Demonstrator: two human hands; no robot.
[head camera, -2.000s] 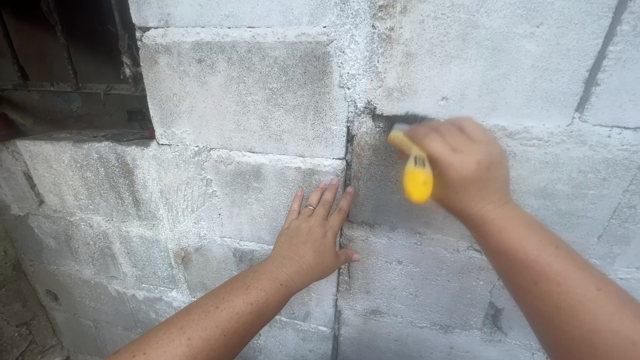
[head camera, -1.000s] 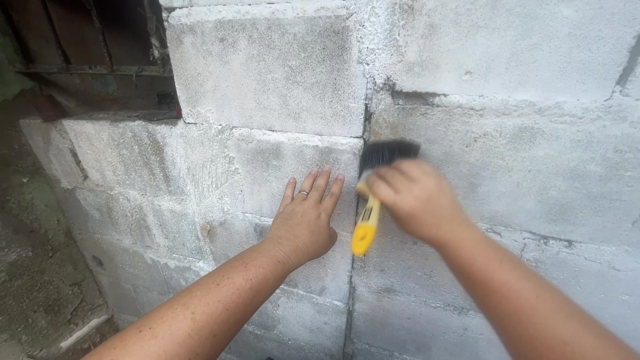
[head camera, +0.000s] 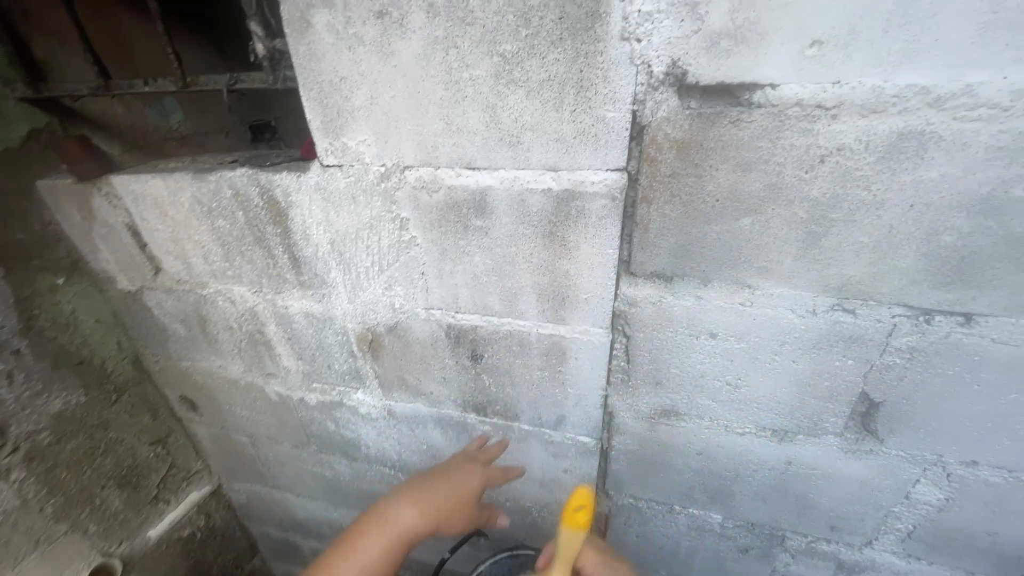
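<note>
At the bottom centre, my right hand (head camera: 596, 558) is closed around a paintbrush with a yellow-tipped handle (head camera: 576, 516); the handle points up and the bristles are out of sight. Just below and beside it shows the dark rim of a round container (head camera: 506, 554), partly cut off by the frame edge. My left hand (head camera: 452, 492) holds nothing, its fingers spread in front of the lower wall, left of the brush. Whether it touches the wall cannot be told. The concrete block wall (head camera: 512, 248) has patchy whitish blocks and a dark vertical gap right of centre.
A window opening with rusty metal bars (head camera: 164, 40) is at the upper left, above a ledge. Rough, dirty ground (head camera: 96, 448) lies at the lower left, with a pipe end (head camera: 106, 567) near the bottom edge. A chipped hollow (head camera: 866, 414) marks the wall at right.
My right hand has moved down from the wall joint with the brush, whose handle now points up. My left hand has moved down from the blocks beside the gap. The container has come into view.
</note>
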